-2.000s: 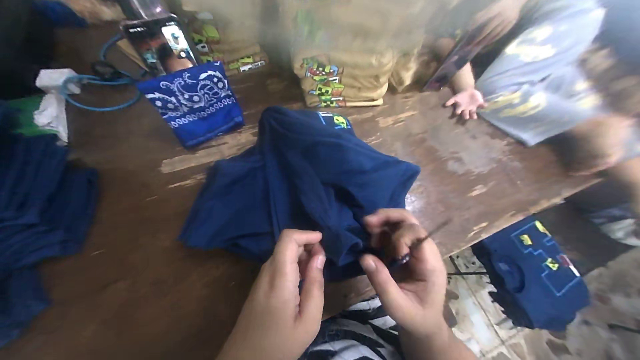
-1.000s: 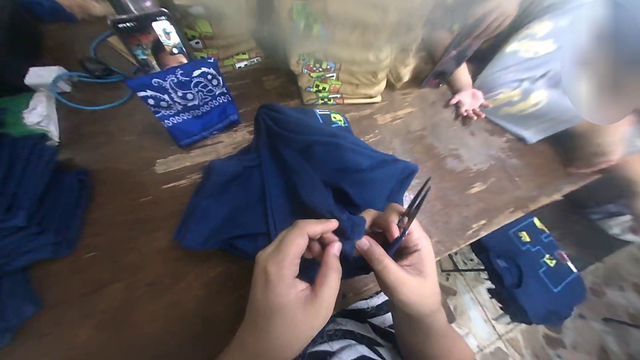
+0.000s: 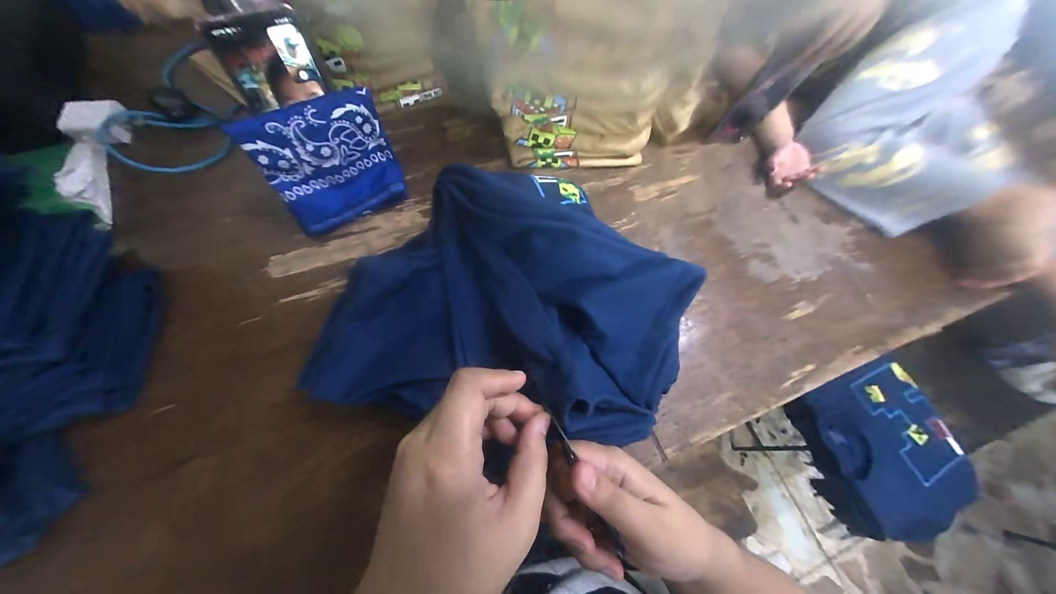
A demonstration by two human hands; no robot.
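Observation:
A dark blue printed garment (image 3: 528,289) lies bunched on the worn wooden table, in front of my hands. My left hand (image 3: 474,470) has its thumb and fingertips pinched together at the garment's near edge; whether cloth or thread is between them is too small to tell. My right hand (image 3: 619,511) is closed around a small dark metal cutting tool, seemingly thread snips (image 3: 566,445), whose thin tip points up beside my left fingertips. Its handle is mostly hidden in the palm.
Folded dark blue garments (image 3: 66,322) are piled at left. A phone (image 3: 268,58) stands behind a blue bandana (image 3: 330,157), beside a blue cable (image 3: 165,165). Tan printed garments (image 3: 577,91) are stacked at the back. Another person's small hand (image 3: 790,165) rests at right. A blue shirt (image 3: 899,454) lies below the table edge (image 3: 825,371).
The tool's blades, which pointed up and right a second ago, now point up and left toward my left fingertips. The garment has stayed on the table before my hands.

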